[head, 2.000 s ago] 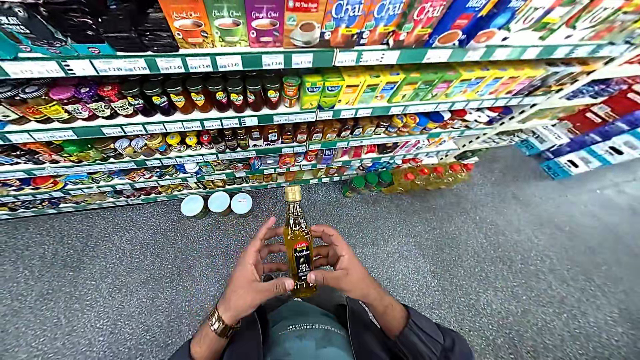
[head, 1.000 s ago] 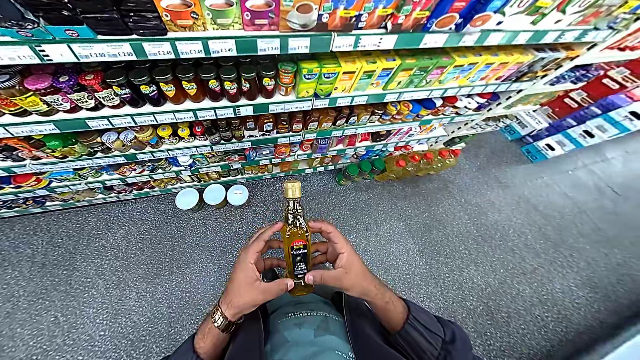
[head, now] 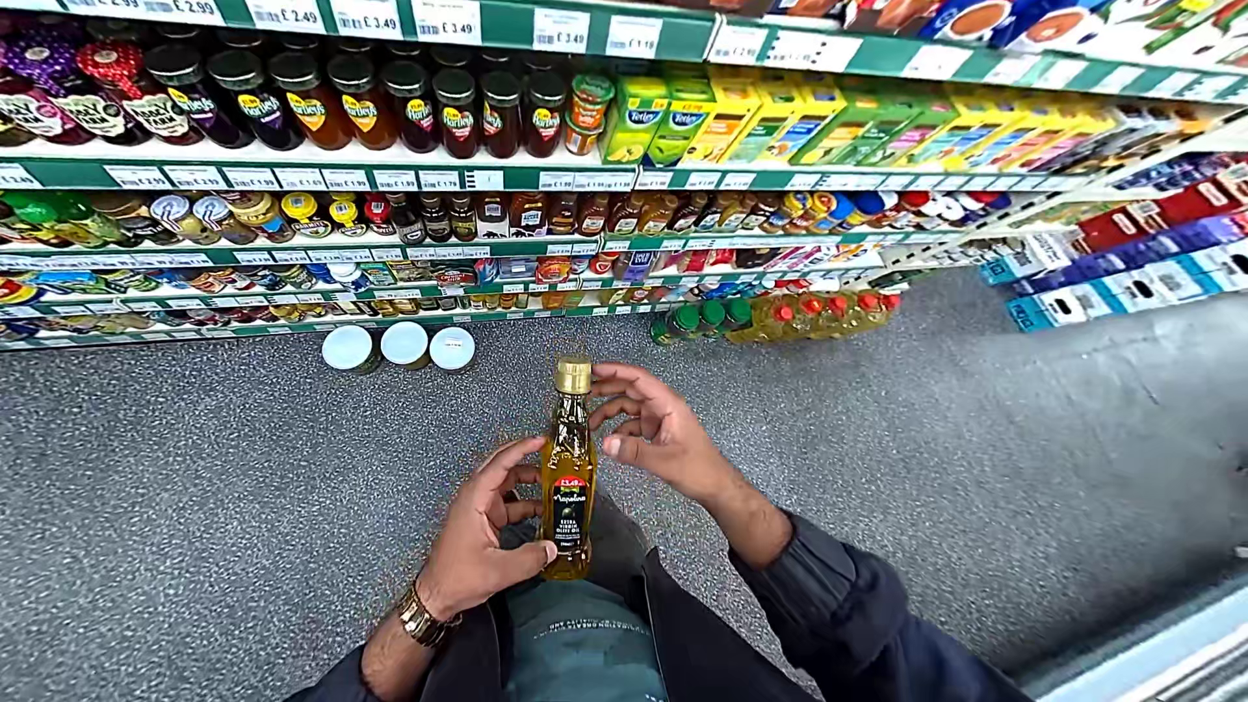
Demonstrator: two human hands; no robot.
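A glass bottle of olive oil with a gold cap and a dark label stands upright before my body. My left hand grips its lower part, the thumb across the front near the label's foot and the fingers at the left side. Beside the bottle's neck, my right hand has its fingers apart and curved towards the glass. Its fingertips are very near the cap and neck; whether they touch cannot be told.
Shelves with jam jars, tea boxes and sauce bottles run across the front. On the floor below stand white-lidded tubs, green-capped bottles and red-capped oil bottles. Boxes stand at the right.
My right hand has come off the bottle's lower part and moved up beside its neck. My left hand still holds the bottle.
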